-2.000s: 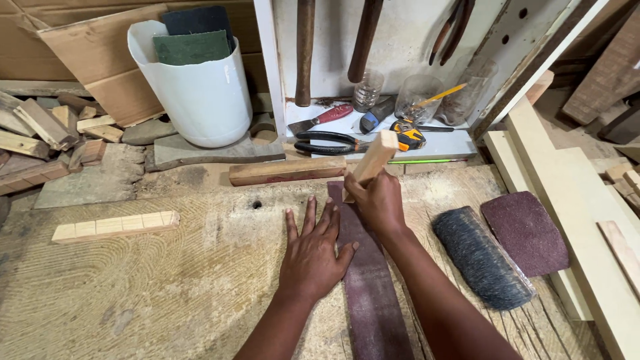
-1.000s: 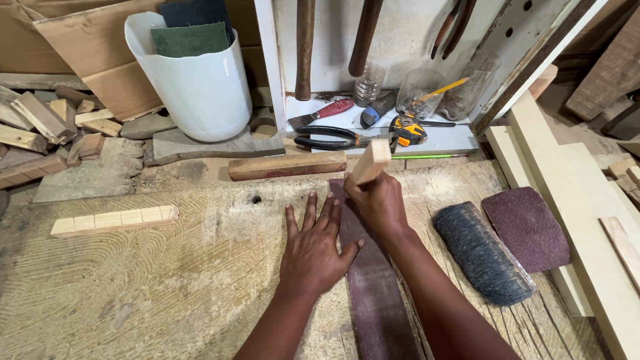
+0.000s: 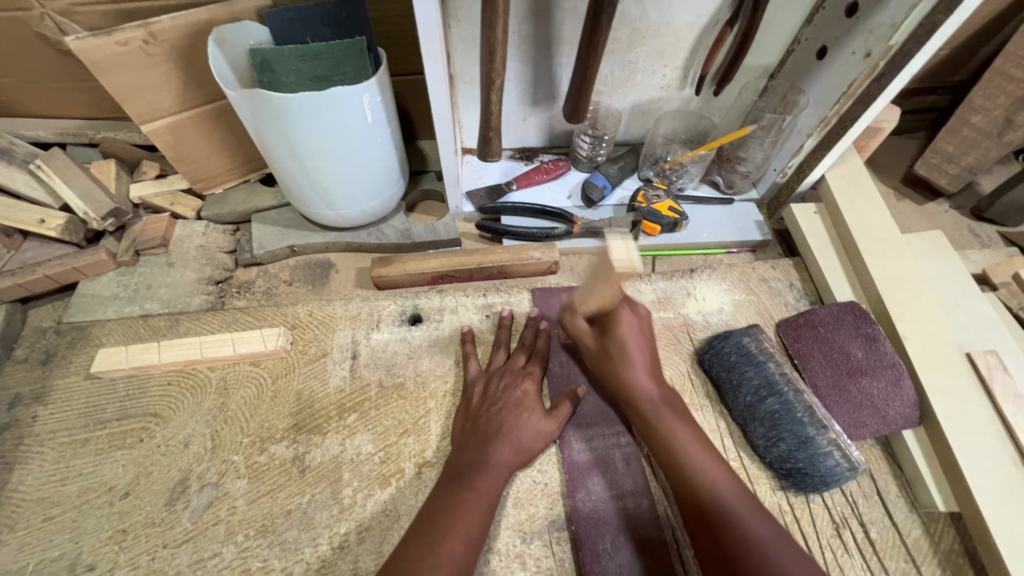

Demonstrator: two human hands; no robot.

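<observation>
A long strip of dark red sandpaper (image 3: 600, 480) lies on the wooden bench top (image 3: 320, 456). My left hand (image 3: 508, 400) is pressed flat with fingers spread, its fingertips and thumb at the strip's left edge. Closed around a light wooden block (image 3: 608, 276), my right hand (image 3: 612, 344) is over the strip's far end; the block is tilted, blurred, and its lower end is hidden by the fingers. On the left lies a light wood stick with pencil marks (image 3: 196, 350). To the right are a dark-bristled brush (image 3: 776, 412) and a square of red sandpaper (image 3: 852, 368).
A dark wood bar (image 3: 464, 266) lies at the bench's far edge. Behind it, a white cabinet (image 3: 748, 228) holds pliers (image 3: 544, 220), a tape measure (image 3: 658, 210) and a scraper (image 3: 520, 182). A white plastic container (image 3: 320, 152) stands back left, near wood offcuts (image 3: 80, 188). Pale boards (image 3: 904, 264) lie right.
The block in my right hand has changed its tilt, and that hand has shifted slightly over the strip. My left hand stays flat in about the same place.
</observation>
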